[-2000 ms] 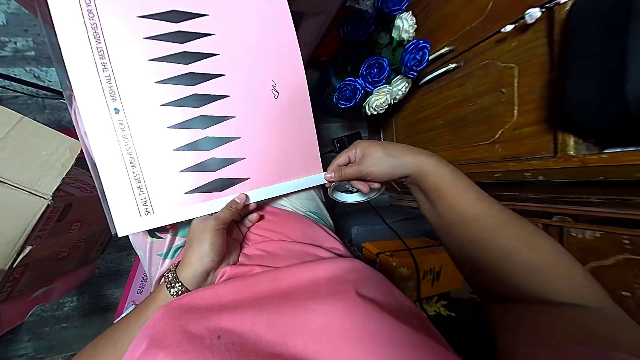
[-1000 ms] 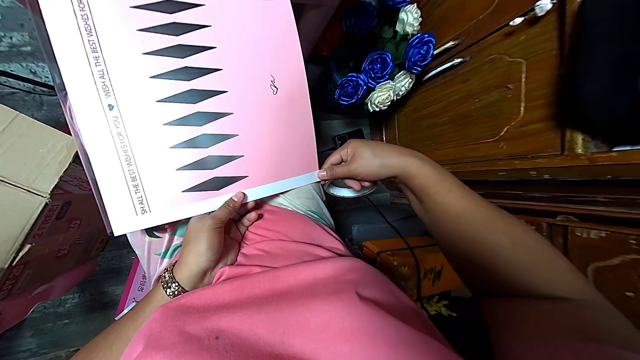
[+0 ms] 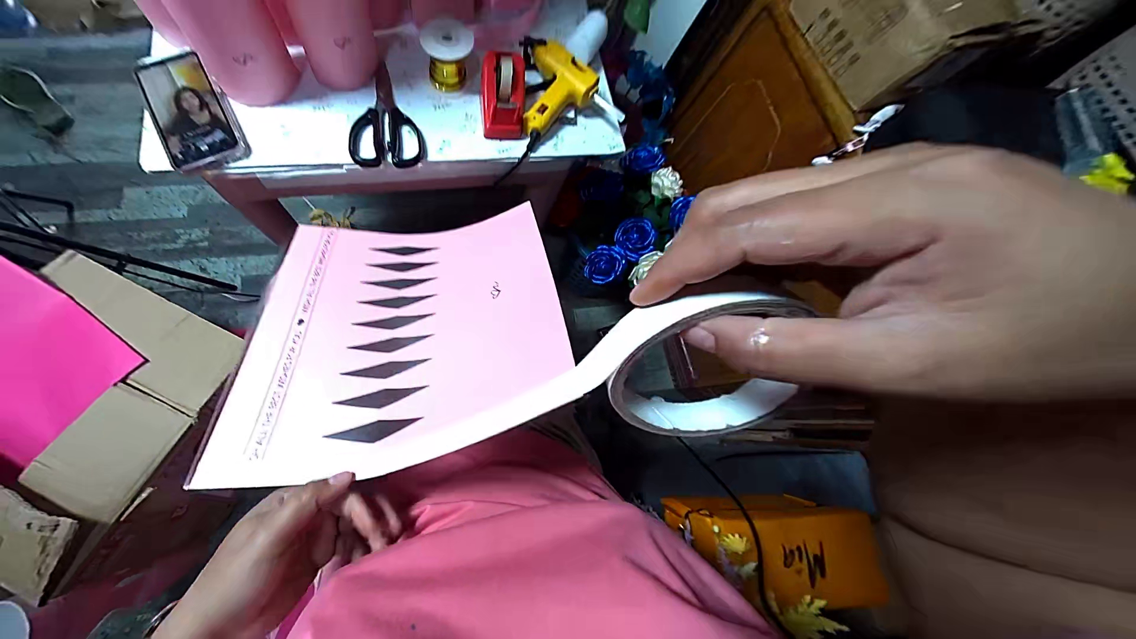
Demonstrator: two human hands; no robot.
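My right hand (image 3: pixel 852 266) pinches a roll of white double-sided tape (image 3: pixel 719 413), raised close to the camera. A strip of the tape runs from the roll onto the near edge of a pink printed paper sheet (image 3: pixel 479 346). The sheet bears a column of dark diamond shapes and a border of writing. At its lower left, my left hand (image 3: pixel 302 528) holds the near edge with the thumb on top; some of its fingers are blurred. The sheet lies tilted over my lap and curves a little at its far edge.
On a white table (image 3: pixel 302 160) beyond the sheet are scissors (image 3: pixel 386 133), a red tape dispenser (image 3: pixel 503 98), a yellow glue gun (image 3: pixel 559 84), a phone (image 3: pixel 191 111) and pink rolls (image 3: pixel 240 53). Cardboard (image 3: pixel 133 426) lies left; blue and white roses (image 3: pixel 635 237) and an orange box (image 3: pixel 799 550) are right.
The view has tipped up, bringing the table into sight. My right hand has lifted the tape roll toward the camera. My left hand remains at the sheet's near edge.
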